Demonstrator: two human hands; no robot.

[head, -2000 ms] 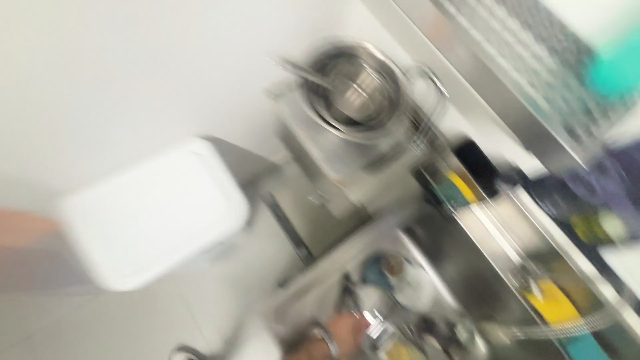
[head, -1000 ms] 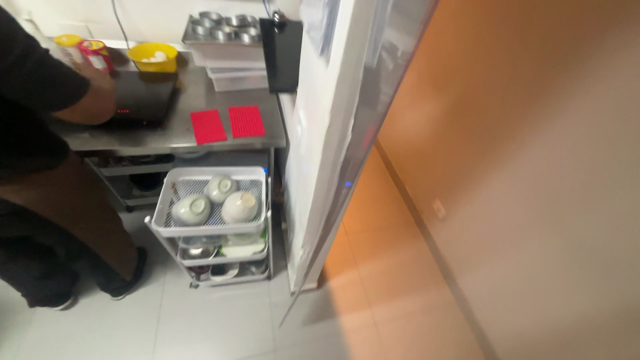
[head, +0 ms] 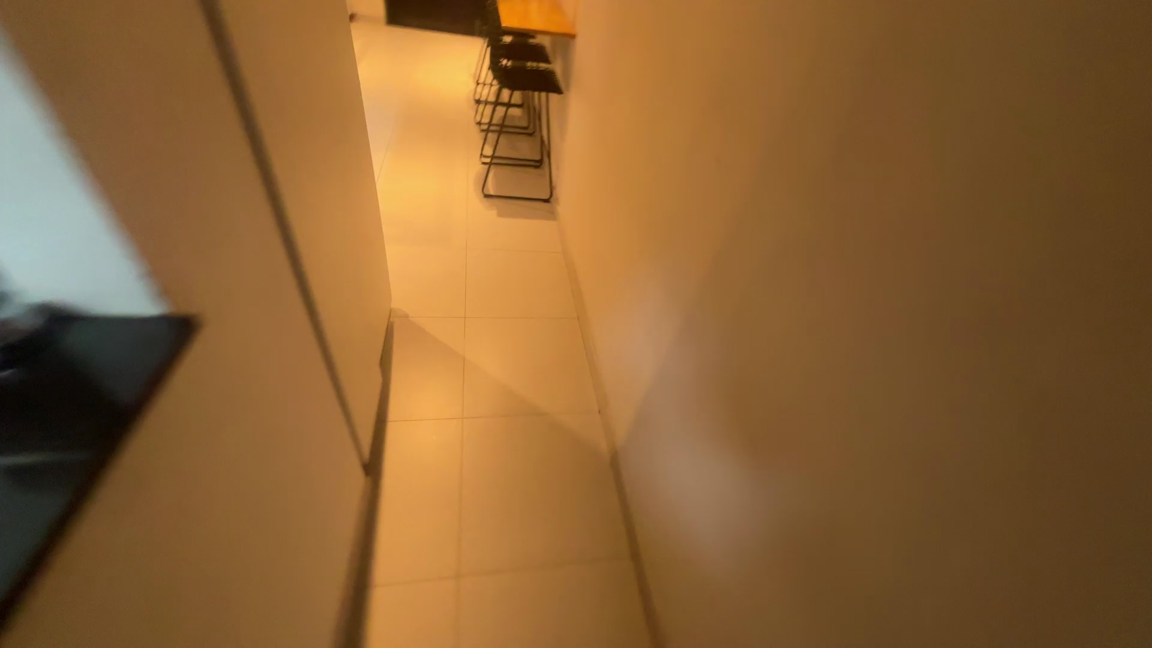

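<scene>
Neither my left hand nor my right hand shows in the head view, so what they hold or touch cannot be seen. Ahead lies a narrow passage with a tiled floor (head: 504, 486) under warm orange light. Several black metal-framed chairs or stools (head: 517, 135) stand in a row at its far end, against the right side. Beside them is the edge of an orange-brown wooden tabletop (head: 538, 16).
A plain wall (head: 864, 324) runs along the right, with a skirting at its foot. On the left stands another wall or panel (head: 297, 135) with a dark seam. A dark, blurred surface (head: 81, 396) shows through an opening at far left.
The view has swung from the kitchen area to the passage. The person, the steel counter and the white cart with bowls, seen one second ago, are out of view.
</scene>
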